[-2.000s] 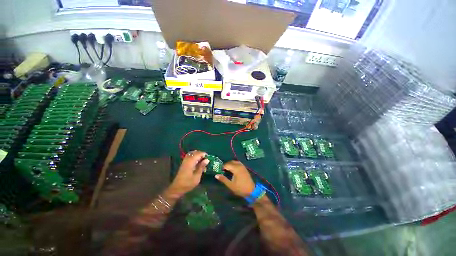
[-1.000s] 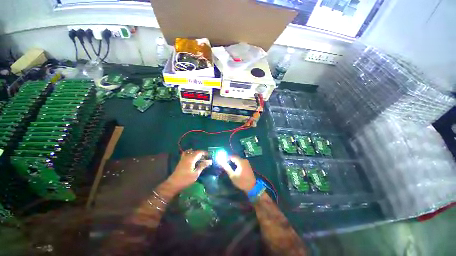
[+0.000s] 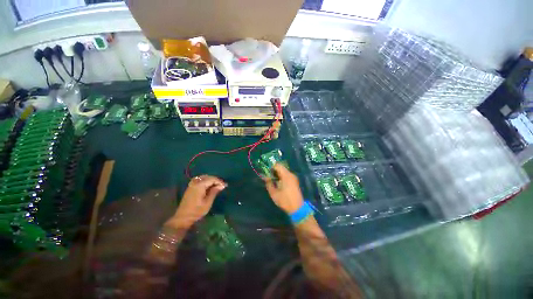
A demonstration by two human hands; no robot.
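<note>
My right hand (image 3: 284, 190) reaches forward with its fingers on the near edge of a small green circuit board (image 3: 271, 159) at the mat's centre right. Whether a second board is under the fingers, I cannot tell. My left hand (image 3: 201, 193) is closed at the mat's centre, with the end of a red power lead (image 3: 219, 152) running into it; the lead's tip is hidden or too small to make out. A larger green board panel (image 3: 221, 239) lies close to my body between my forearms.
Clear blister tray (image 3: 374, 175) with several boards at right, clear tray stack (image 3: 461, 152) beyond it. Power supply (image 3: 198, 115), tester (image 3: 257, 92) and open carton (image 3: 190, 90) at back. Stacked panels (image 3: 38, 169), wooden strip (image 3: 99, 190) and brown board (image 3: 137, 216) at left. Loose boards (image 3: 137, 111) behind.
The bright light between my hands is gone, and no board shows there now. My right hand has moved away from my left, forward to the board on the mat. The view has turned right.
</note>
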